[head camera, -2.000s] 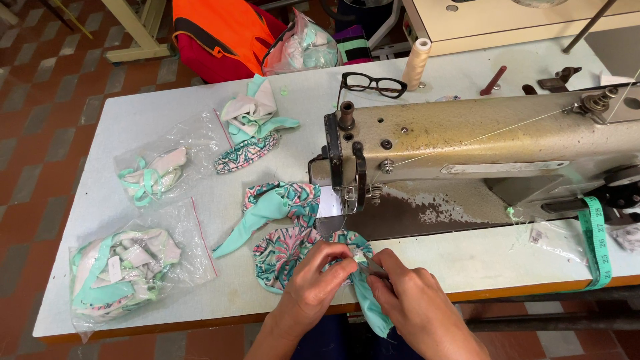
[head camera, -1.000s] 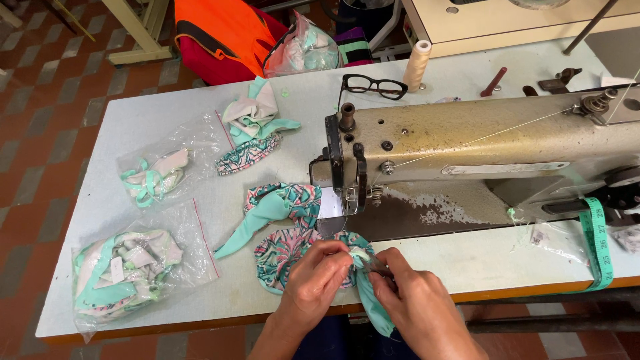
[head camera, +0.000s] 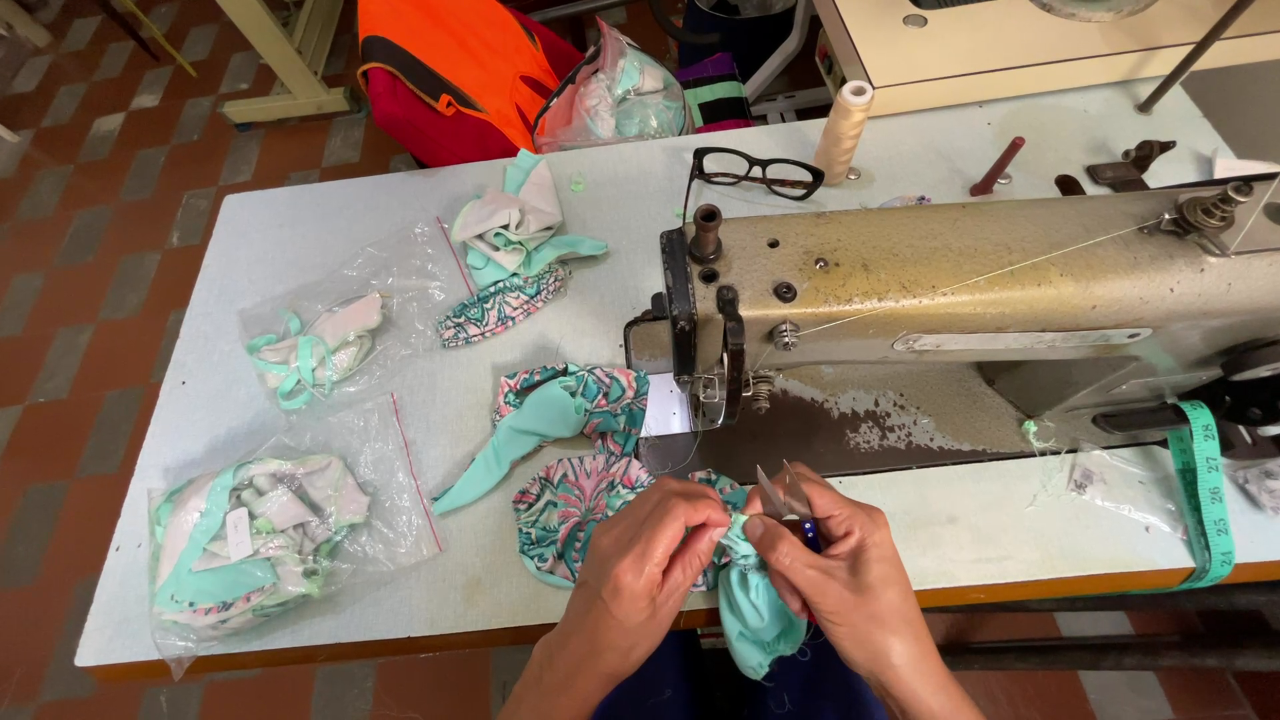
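Observation:
In the head view, my left hand (head camera: 650, 550) pinches the upper end of a gathered turquoise fabric piece (head camera: 762, 620) at the table's front edge. My right hand (head camera: 835, 560) holds the same piece between thumb and fingers and also keeps small scissors (head camera: 806, 520) in its grasp, blades apart and pointing up. Patterned fabric (head camera: 580, 510) in pink and green lies beside and behind my left hand. Farther back is another patterned piece with a turquoise tie (head camera: 535, 430), next to the needle area of the sewing machine (head camera: 940, 290). My palms hide part of the fabric.
Plastic bags of fabric (head camera: 265, 540) (head camera: 325, 350) lie on the left of the table (head camera: 240, 240), with more fabric pieces (head camera: 510, 225) behind. Black-framed glasses (head camera: 760, 172) and a thread cone (head camera: 845, 135) stand beyond the machine. A green tape measure (head camera: 1203, 490) hangs over the front edge at right.
The turquoise piece has shifted and now hangs bunched below my fingers. The scissor blades now point up, clearly visible above my right hand.

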